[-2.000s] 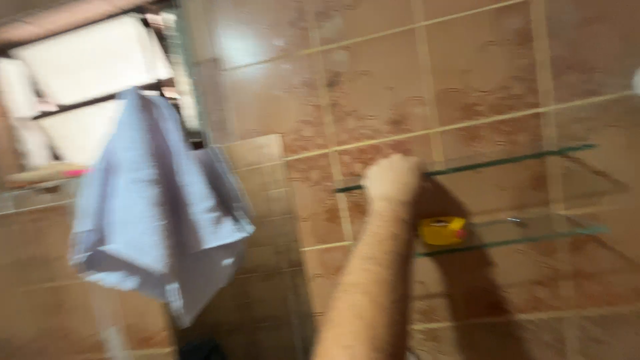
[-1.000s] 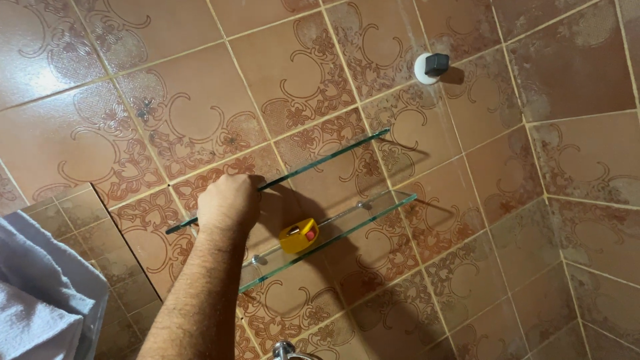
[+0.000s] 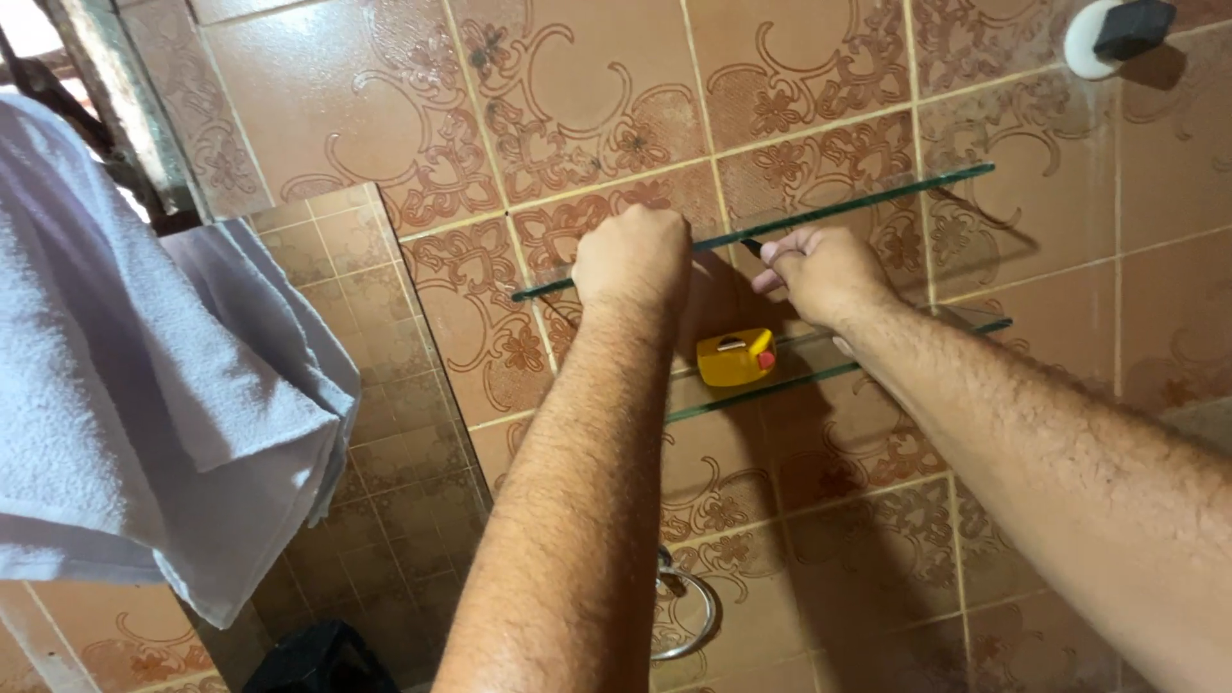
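Two glass shelves cross a patterned tile wall. My left hand (image 3: 633, 258) is closed around the upper glass shelf (image 3: 866, 202), left of its middle; its fingertips are hidden behind the hand. Just under the same shelf, right of my left hand, my right hand (image 3: 823, 274) pinches a small dark object (image 3: 753, 248), too little of it showing to name. A yellow tape measure (image 3: 736, 357) with a red part lies on the lower glass shelf (image 3: 770, 390), below and between my hands.
A pale blue towel (image 3: 125, 385) hangs at the left, partly over a mirror (image 3: 385, 423). A metal towel ring (image 3: 710, 616) is below the shelves. A black knob on a white base (image 3: 1097, 38) juts out at upper right. A black object (image 3: 318, 662) sits at the bottom left.
My right hand has come into view from the right, up to the underside of the upper shelf. My left hand stays at that shelf, and the tape measure remains on the lower one.
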